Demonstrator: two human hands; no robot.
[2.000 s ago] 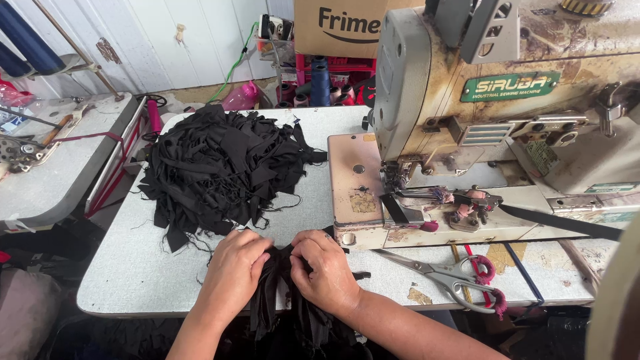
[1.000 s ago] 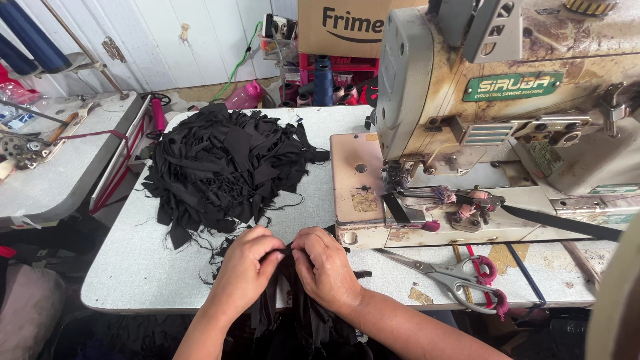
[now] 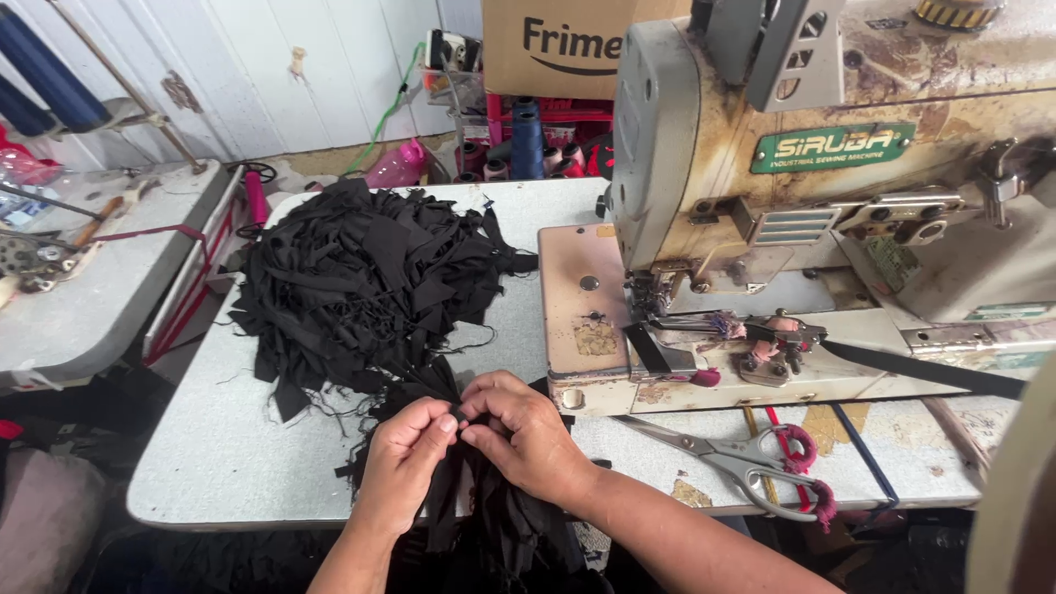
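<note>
At the table's front edge my left hand (image 3: 404,466) and my right hand (image 3: 524,433) meet, fingertips pinching a piece of black fabric (image 3: 457,415) between them. More black fabric strips (image 3: 503,536) hang below the hands over the edge. Just behind lies a large heap of black fabric strips (image 3: 371,272) with frayed threads; some strips reach from it to the hands. To the right stands an industrial sewing machine (image 3: 660,165), with a black band (image 3: 924,369) running to its presser area. Scissors (image 3: 734,458) with wrapped handles lie in front of the machine.
A second machine table (image 3: 107,305) stands at the left, with blue thread cones (image 3: 58,74) above it. Behind the table are a cardboard box (image 3: 553,49), a pink bottle (image 3: 398,165) and several thread spools (image 3: 526,144). Colored bands (image 3: 862,454) cross the table's front strip.
The hands stay together at the table edge, and their fingers have shifted on the fabric. Black strips now stretch between the heap and the hands.
</note>
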